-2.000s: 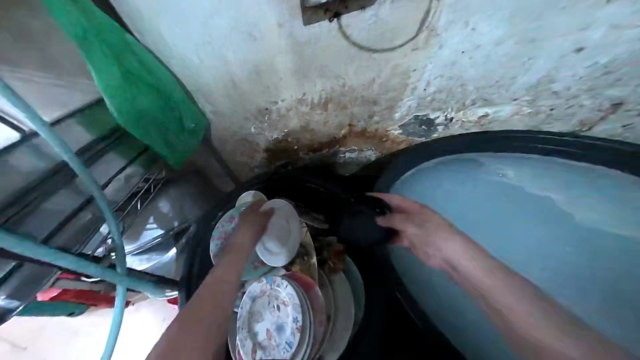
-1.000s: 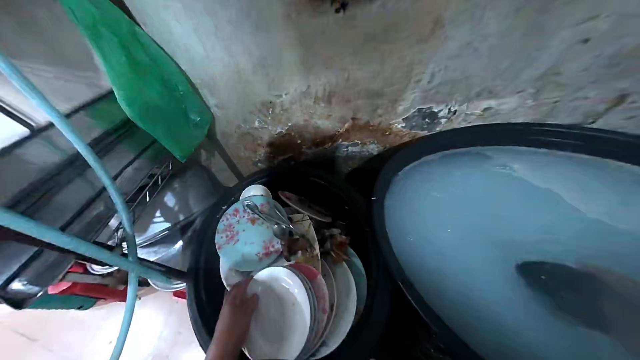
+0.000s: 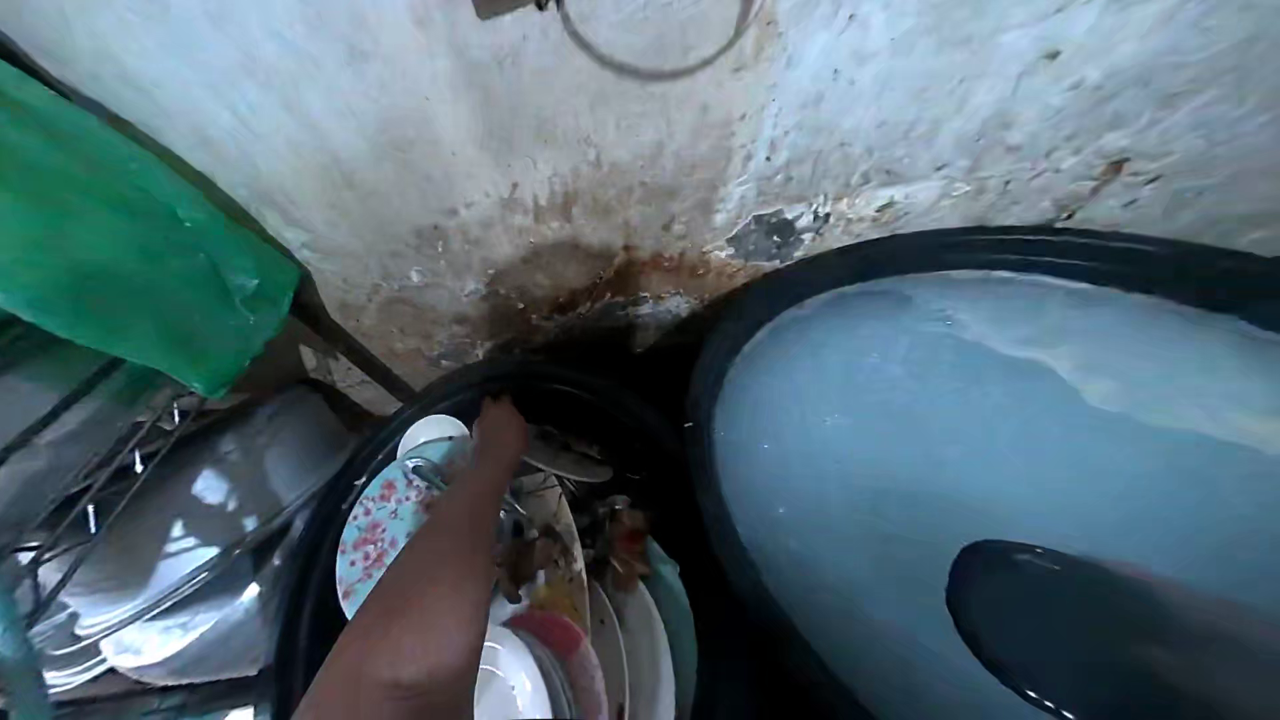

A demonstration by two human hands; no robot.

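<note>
My left hand (image 3: pixel 500 425) reaches into a black tub (image 3: pixel 345 500) of dirty dishes, near its back rim; its fingers are mostly hidden, so its grip is unclear. Around that arm are a light-blue plate with pink flowers (image 3: pixel 372 540), a small white bowl (image 3: pixel 432 430), metal cutlery (image 3: pixel 425 472), a plate with food scraps (image 3: pixel 560 540) and a white dish (image 3: pixel 508 680). Several plates (image 3: pixel 640 640) stand on edge to the right. At lower right my right hand (image 3: pixel 1190 640) is blurred under cloudy water, beside a dark oval object (image 3: pixel 1050 620) partly above the surface; its grip cannot be made out.
A large black basin (image 3: pixel 715 370) of cloudy bluish water stands right of the dish tub. Behind both is a stained, peeling wall (image 3: pixel 640 170). At left are a metal rack (image 3: pixel 90 480), large metal vessels (image 3: pixel 220 500) and a hanging green sheet (image 3: pixel 130 240).
My left hand has moved from the white dish at the front of the tub to near its back rim. The dark object now shows partly above the water. The view has shifted.
</note>
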